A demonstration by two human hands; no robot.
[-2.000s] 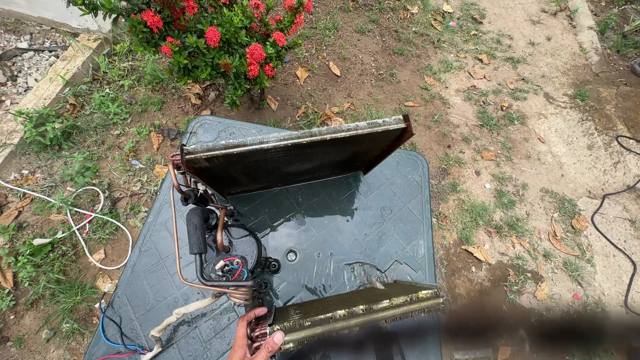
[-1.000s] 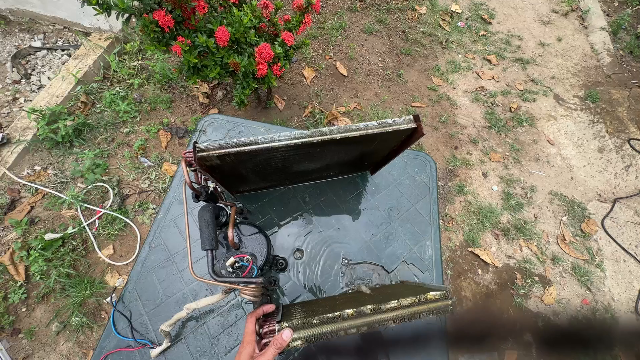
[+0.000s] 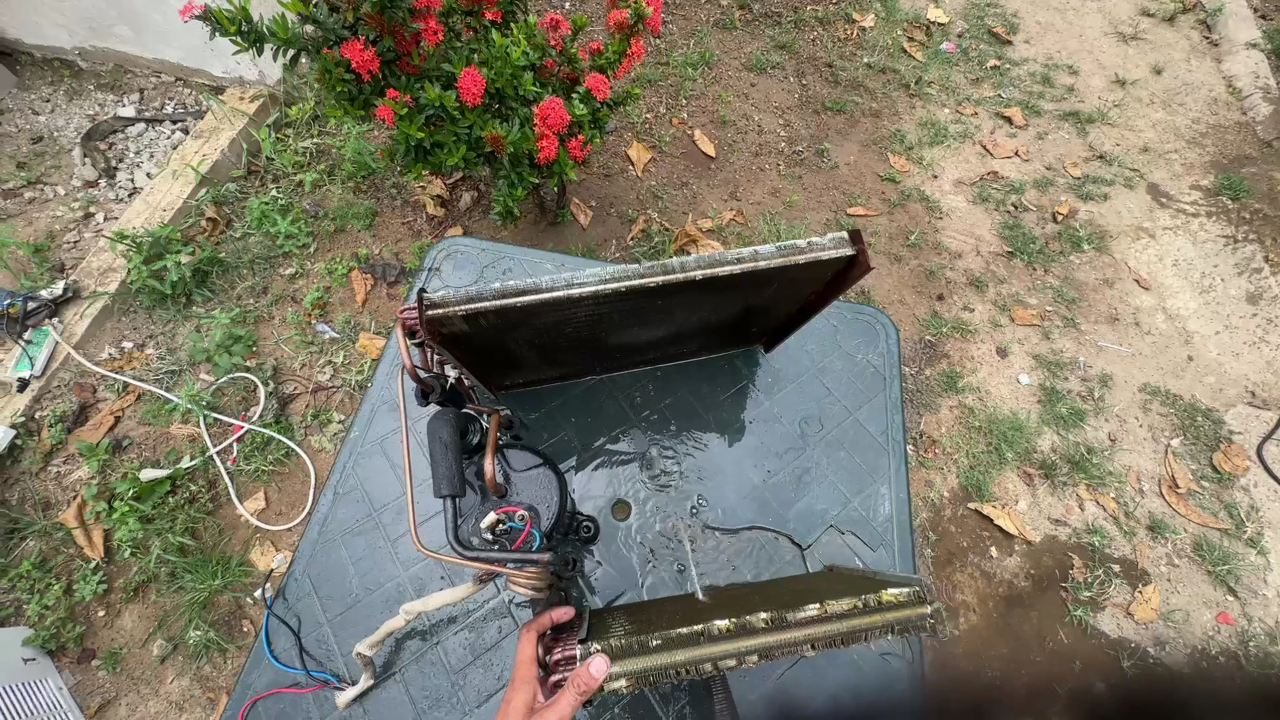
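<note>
My left hand (image 3: 553, 673), at the bottom centre, grips the left end of a finned evaporator coil (image 3: 760, 635), with the thumb on its top edge and fingers by the copper return bends. A larger condenser coil (image 3: 650, 320) with a dark face stands tilted on the far side of a wet green plastic table (image 3: 840, 400). Between the coils at the left sits a black compressor (image 3: 525, 490) with coloured wires on top. Copper tubes (image 3: 408, 480) and a black foam-wrapped pipe (image 3: 445, 455) link the parts. My right hand is not seen; a dark blur covers the lower right.
A cloth-wrapped cable (image 3: 400, 620) with loose blue, black and red wires lies at the table's left. A white cord (image 3: 225, 450) curls on the ground. A red-flowered bush (image 3: 500, 90) grows behind the table. A grey vented panel (image 3: 35, 680) is at the lower left.
</note>
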